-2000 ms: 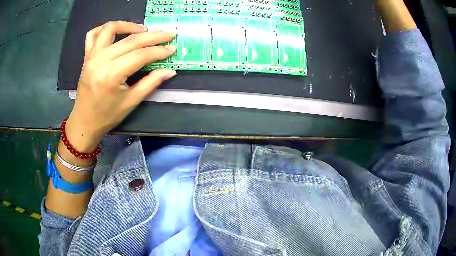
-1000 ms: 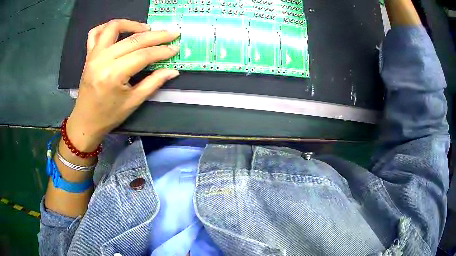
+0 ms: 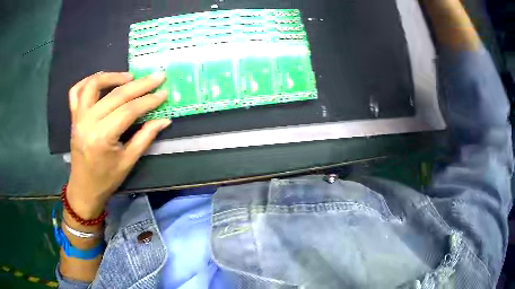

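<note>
A green PCB panel [image 3: 226, 79] lies on a black mat [image 3: 361, 68], slightly tilted, with rows of holes and pads along its far part. My left hand [image 3: 116, 107] rests on the panel's left end, fingertips on its surface and thumb at its near edge. The fingers are slightly spread. My right hand is out of the picture past the top right edge. Only the blurred right forearm [image 3: 452, 22] shows there. No loose components can be made out.
A pale backing sheet [image 3: 248, 137] shows along the mat's near and right edges. The dark green bench [image 3: 316, 151] ends at a thin edge close to my jacket. A small pale bit lies beyond the panel.
The view has shifted and turned, so the whole panel and more of the mat's right side now show. My left hand stays on the panel's left end. The right forearm is blurred.
</note>
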